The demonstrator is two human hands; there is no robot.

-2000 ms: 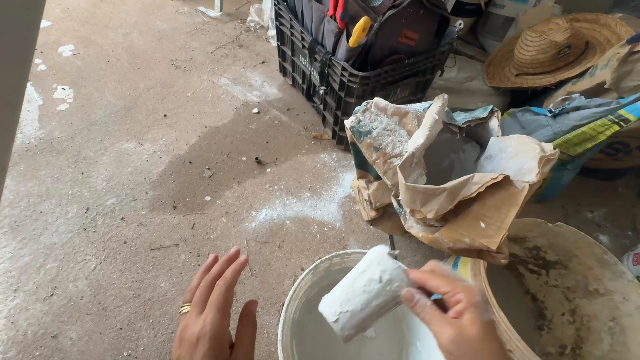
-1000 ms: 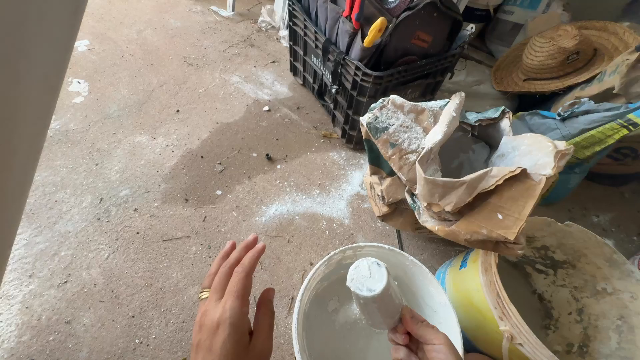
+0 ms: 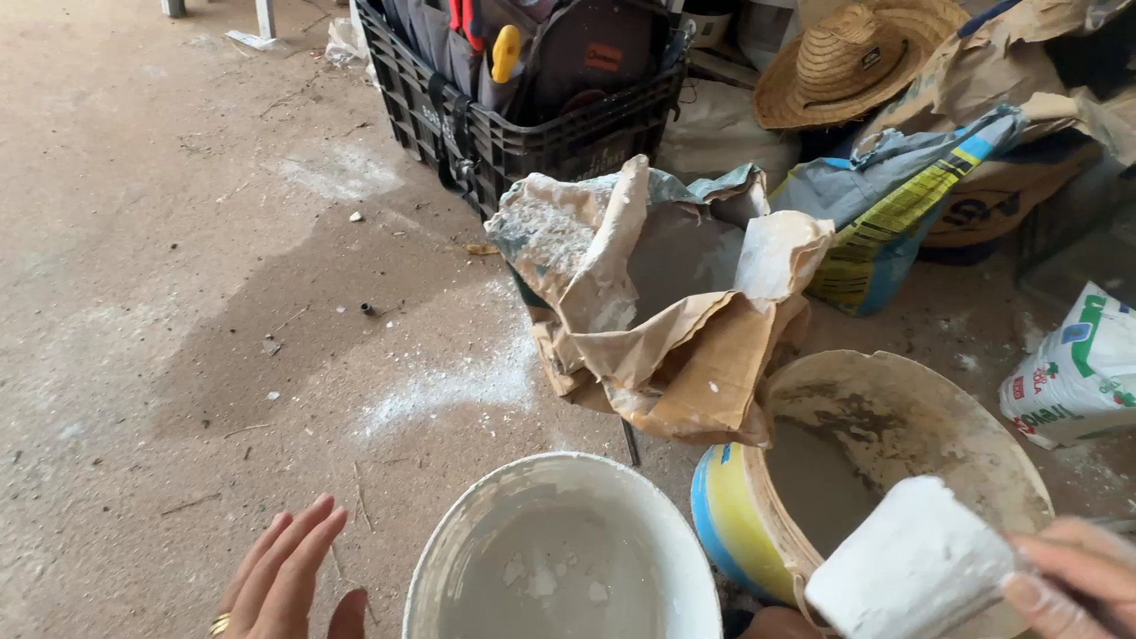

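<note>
My right hand (image 3: pixel 1078 577), at the lower right edge, grips a white, powder-crusted cup-like scoop (image 3: pixel 919 564) over the near side of a yellow and blue bucket (image 3: pixel 741 524). My left hand (image 3: pixel 288 577), with a gold ring, is raised with fingers apart and holds nothing, left of a white bucket (image 3: pixel 426 568). That bucket holds greyish liquid with several pale lumps on its surface. Behind the two buckets stands a torn brown paper bag (image 3: pixel 710 364), its mouth open and white powder on its folded rim. What is inside the scoop cannot be seen.
A black plastic crate (image 3: pixel 532 142) with a tool bag stands at the back. A straw hat (image 3: pixel 834 62), a blue and yellow bag (image 3: pixel 896 222) and a white printed bag (image 3: pixel 1078 368) lie to the right. White powder (image 3: pixel 461 382) is scattered on the concrete floor.
My right hand has moved the scoop from above the white bucket rightward to the yellow and blue bucket. My left hand stays raised at the lower left. The view has shifted.
</note>
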